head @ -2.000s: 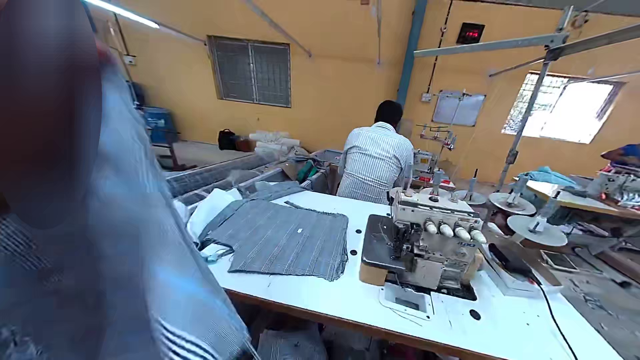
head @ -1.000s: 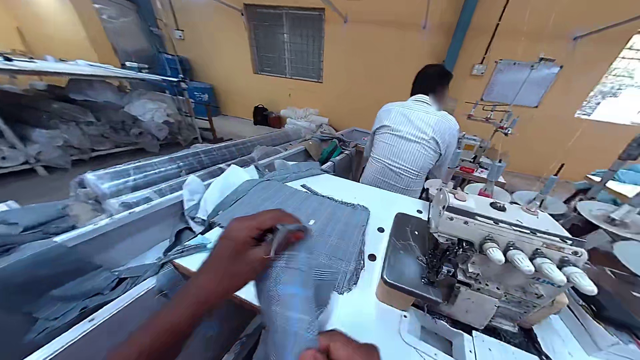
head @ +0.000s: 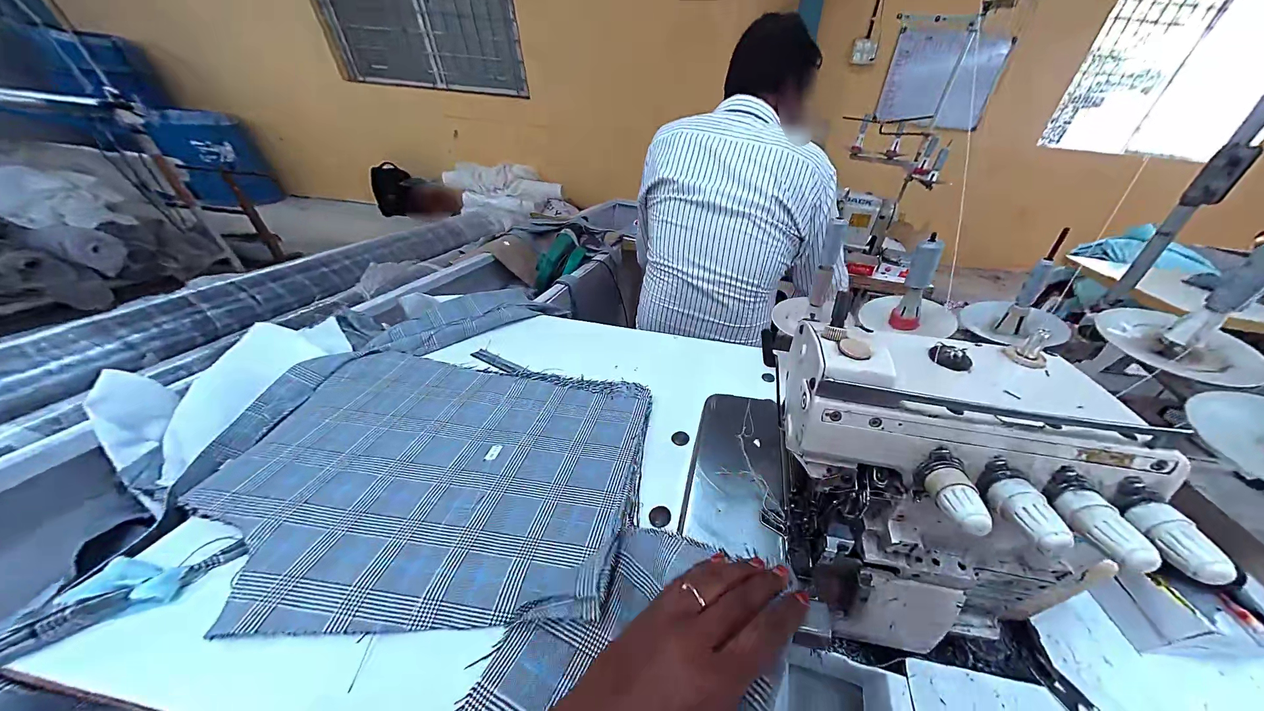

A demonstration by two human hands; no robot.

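Note:
My left hand, with a ring and red nails, holds down a grey checked cloth piece with its fingertips, close to the front of a white overlock sewing machine. The thumb is hidden. Left of the hand, a larger checked cloth panel lies flat on the white table; its edges are frayed and a small white tag is on it. Part of the held piece overlaps the panel's lower right corner. My right hand is out of view. The machine's metal plate has loose threads on it.
A person in a striped shirt sits beyond the table, back turned. Thread cone stands rise behind the machine. Left of the table are a grey trough and a wrapped fabric roll. White and checked cloth hangs over the table's left edge.
The cloth held up between both hands is now down on the table near the machine. My left hand has moved right and down; my right hand has left view.

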